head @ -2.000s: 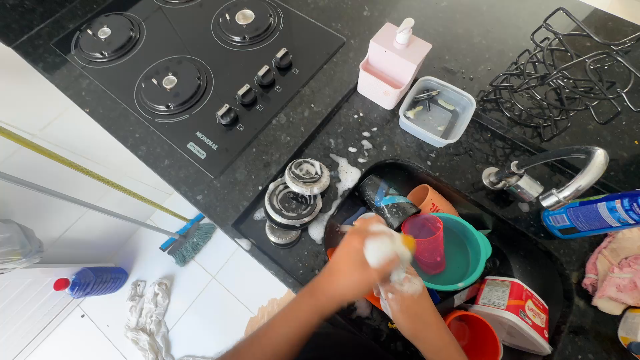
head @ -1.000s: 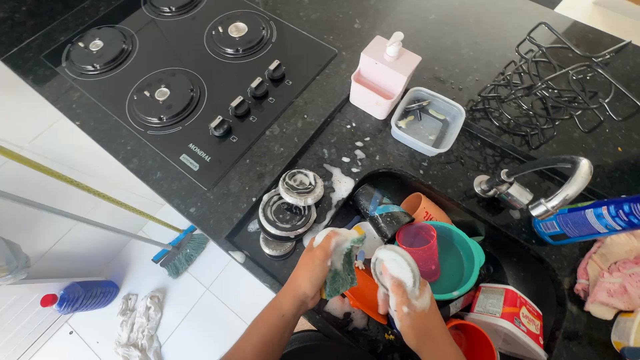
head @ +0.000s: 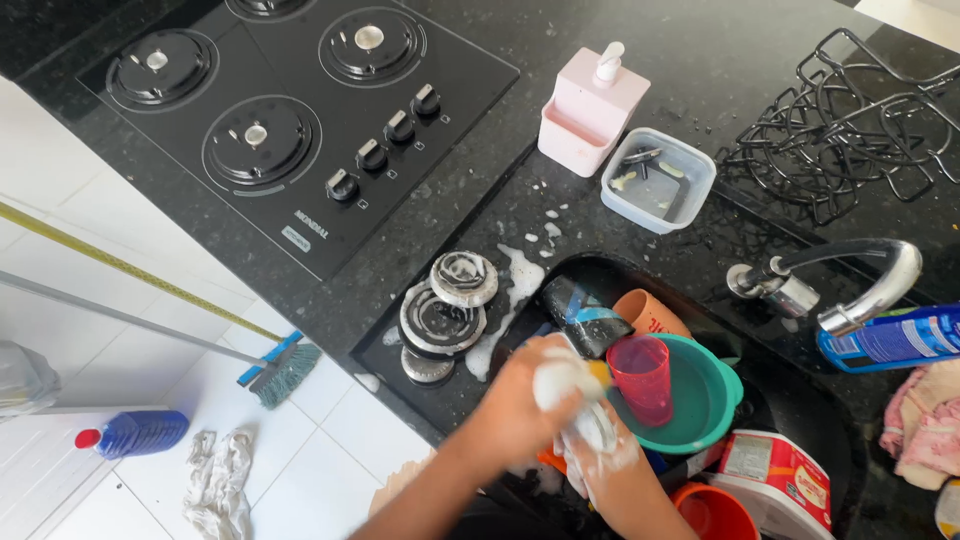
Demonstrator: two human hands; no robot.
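My left hand (head: 529, 397) is closed on a foamy sponge (head: 574, 379), whose yellow edge shows. My right hand (head: 607, 457), covered in suds, holds a soapy round burner part (head: 595, 429) against it; both are partly hidden and blurred. Left of the sink, soapy burner caps (head: 442, 319) are stacked, with a round metal burner piece (head: 426, 367) beside them. Right of my hands, a pink cup (head: 641, 382) stands in a teal bowl (head: 697, 397). Behind are a dark cup (head: 585, 315) and an orange cup (head: 651, 313).
The black sink (head: 810, 405) also holds a red-and-white tub (head: 776, 480) and an orange container (head: 716, 514). Around it are a faucet (head: 862, 277), pink soap dispenser (head: 592, 112), plastic container (head: 658, 180), wire pan supports (head: 840, 127), blue bottle (head: 892, 337) and cooktop (head: 300, 112).
One second ago my hands were apart, the left with the green side of the sponge showing, the right with the round part. Now they are together, as they were two seconds ago.
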